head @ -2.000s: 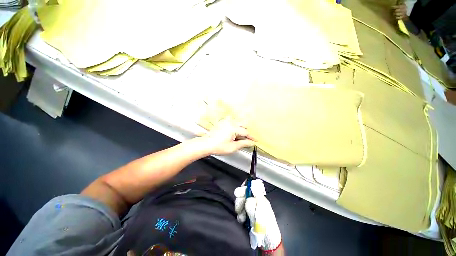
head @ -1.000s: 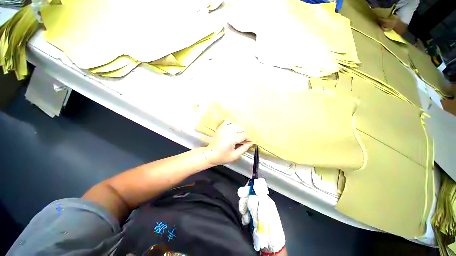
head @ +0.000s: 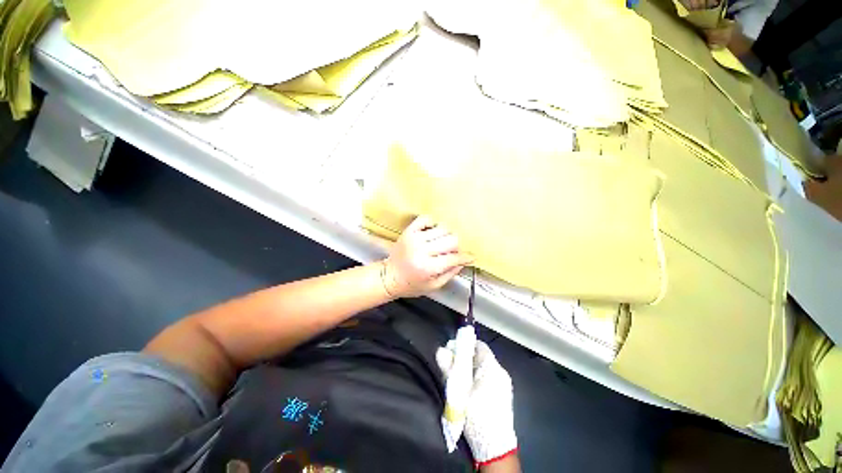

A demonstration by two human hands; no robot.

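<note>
A large khaki cut panel lies at the near edge of the white table, its left part bright with glare. My bare left hand grips the panel's near edge. My right hand, in a white knit glove with a red cuff edge, is closed around the scissors. The narrow dark blades point away from me, and their tips touch the panel edge beside my left fingertips. The taped handle sticks out below the glove. Whether the blades are open or closed is hard to tell.
Yellow stacks lie at the far left and far middle. A khaki stack lies at right, with a grey sheet beyond. Bundles hang at both table ends. Another person's hand is at the far right. The white table edge runs diagonally.
The gloved hand has turned, so the taped handle now shows at its left. My left hand still holds the panel edge, its fingers more curled. The view has shifted slightly.
</note>
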